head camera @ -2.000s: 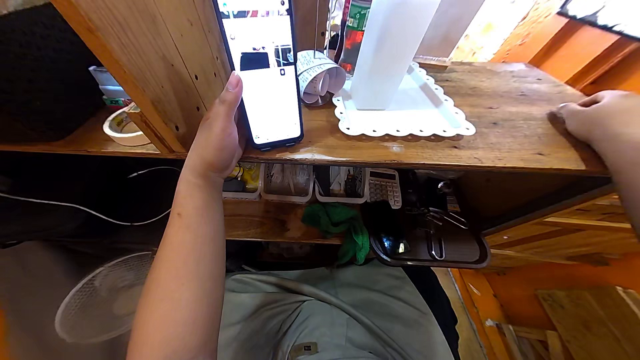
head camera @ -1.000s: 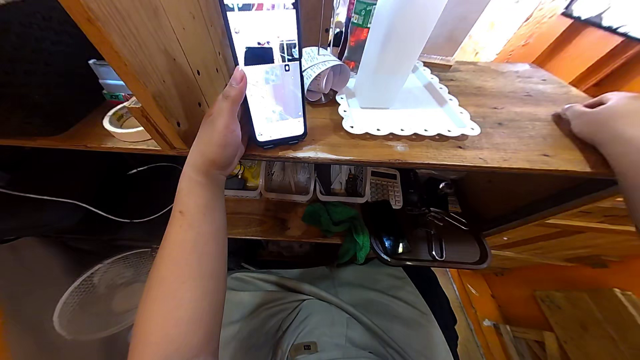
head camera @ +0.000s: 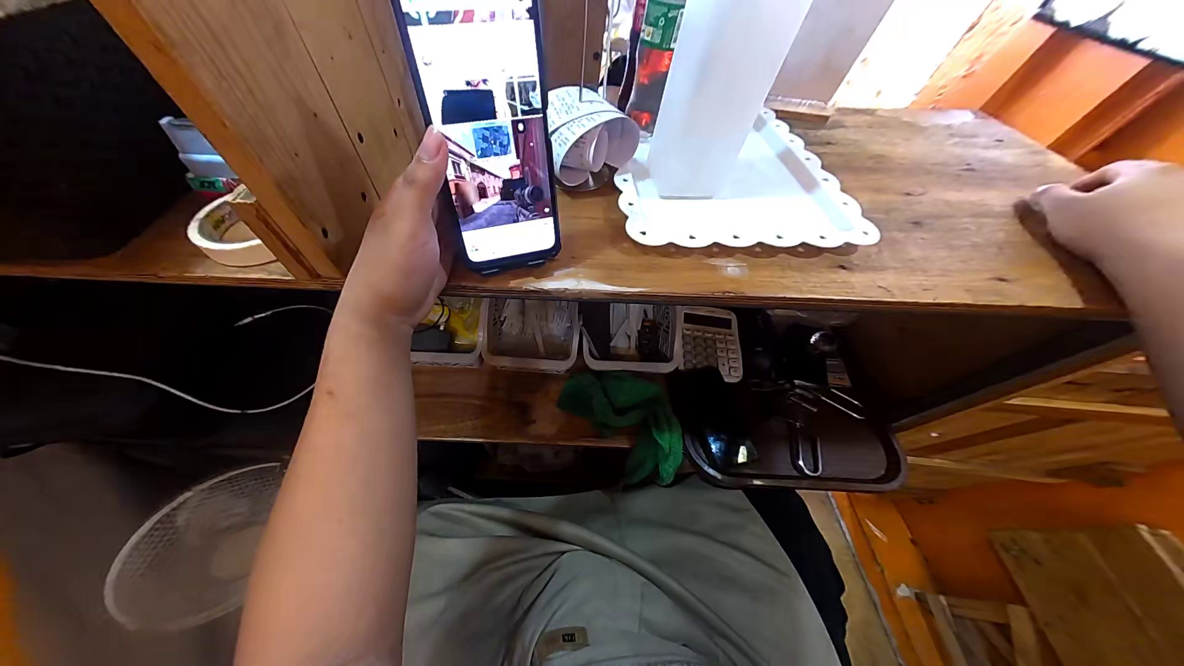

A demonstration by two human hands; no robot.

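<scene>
My left hand (head camera: pixel 402 236) holds a smartphone (head camera: pixel 504 194) upright above the front edge of the wooden counter (head camera: pixel 925 185). Its thumb lies along the phone's left edge, and the lit screen shows pictures. At the far right my right hand (head camera: pixel 1096 208) rests on the counter with its fingers curled; whether anything is under them cannot be told. Just right of the phone is a curled strip of printed paper (head camera: pixel 592 134). Beyond it a white scalloped tray (head camera: pixel 754 227) bears a tall white block-like object (head camera: pixel 721 102). A bottle with red liquid (head camera: pixel 655 69) stands behind.
Below the counter, a shelf (head camera: pixel 490 407) holds small white baskets (head camera: pixel 532 361), a calculator (head camera: pixel 710 342), a green cloth (head camera: pixel 624 407) and a dark tray (head camera: pixel 879 462) with metal items. A tape roll (head camera: pixel 227 231) lies left of the wooden post (head camera: pixel 305 120). A fan (head camera: pixel 194 546) stands lower left.
The picture in the lower part of the phone screen has changed from a pale one to a street-like scene. Both hands have stayed in about the same places.
</scene>
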